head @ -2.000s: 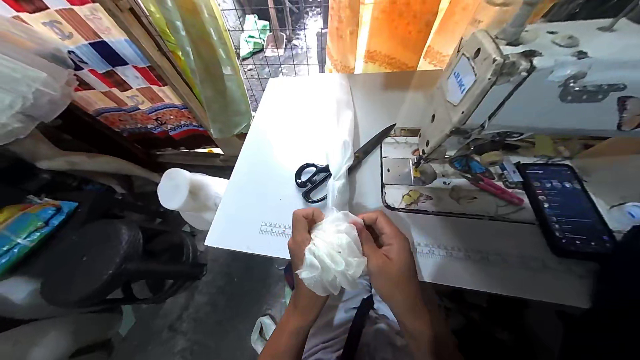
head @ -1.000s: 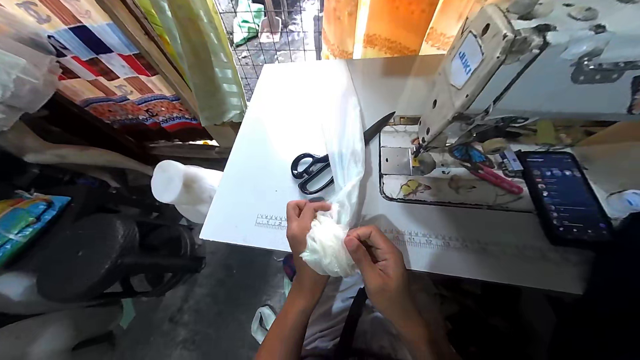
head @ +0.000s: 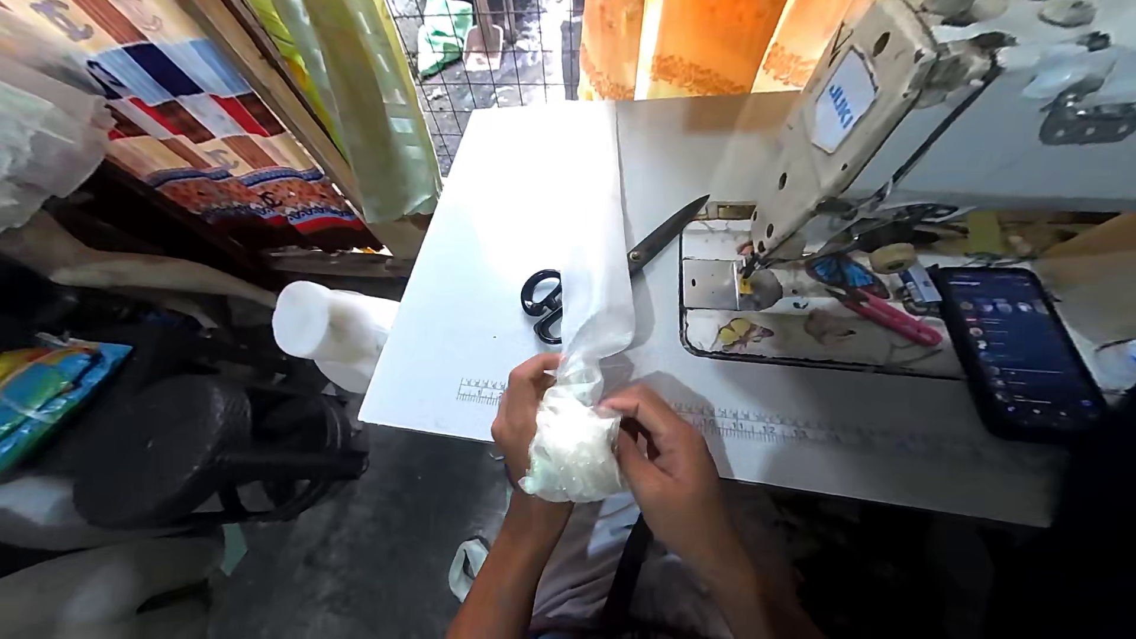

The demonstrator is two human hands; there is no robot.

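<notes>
A gathered bunch of sheer white fabric [head: 575,448] is held between my two hands at the table's front edge. My left hand [head: 525,413] grips its left side, with the fingers partly hidden behind the cloth. At its right side, my right hand [head: 661,444] pinches the cloth between thumb and fingers. From the bunch a flat strip of the same fabric [head: 596,266] runs away across the table. It lies over black-handled scissors [head: 657,244], whose handles show on its left and blade on its right.
On the white table [head: 479,266], a Juki sewing machine [head: 852,115] stands at the right. Thread snips with a pink handle [head: 892,318] and a phone [head: 1021,346] lie by it. A printed ruler scale [head: 754,426] runs along the front edge. A black stool [head: 169,444] stands at the left.
The strip, twisted and narrow two seconds ago, now lies flatter and wider over the scissors. The bunch in my hands has changed from a rounded, ruffled shape to a more compact one.
</notes>
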